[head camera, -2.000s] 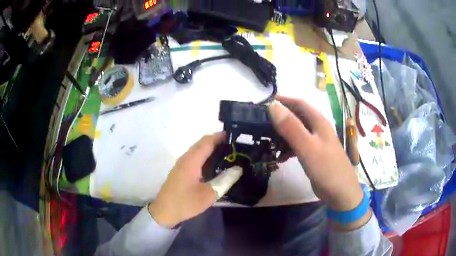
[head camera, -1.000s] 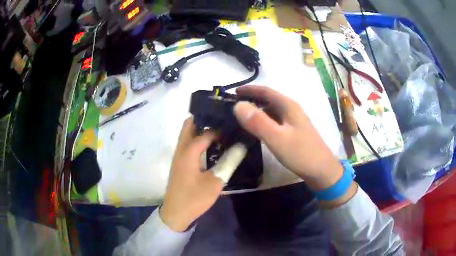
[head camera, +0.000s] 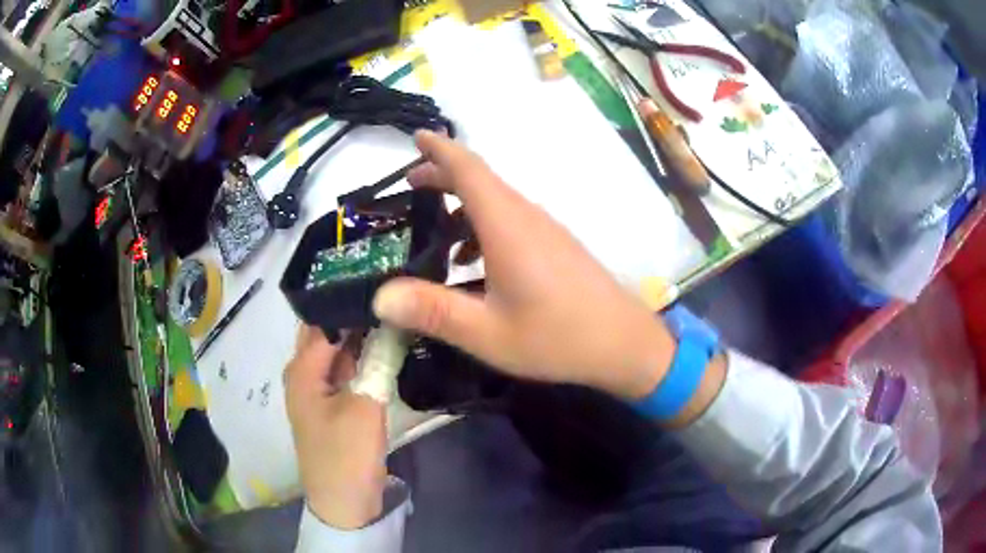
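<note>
A black socket housing half (head camera: 346, 308) is held over the near part of the bench, its open side facing up. A green circuit board (head camera: 359, 260) sits inside it with a yellow-green wire near the cord entry. My left hand (head camera: 344, 416), with a white cot on one finger, holds it from below. My right hand (head camera: 519, 281) grips its right side with thumb and fingers. A second black housing part (head camera: 435, 378) is below, partly hidden by my hands. The black power cord (head camera: 389, 103) lies coiled behind, its plug (head camera: 283, 208) at the left.
A tape roll (head camera: 196, 297), a thin dark rod (head camera: 229, 319) and a screw tray (head camera: 240, 224) are at the left. Red-handled pliers (head camera: 678, 81) and a wooden-handled screwdriver (head camera: 673, 146) lie at the right. Bubble-wrap bags (head camera: 876, 140) fill the blue crate; a red crate (head camera: 930, 324) is beside it.
The view has turned and shifted right. The housing has been tilted so its open side with the green board faces the camera. Both hands still hold the parts.
</note>
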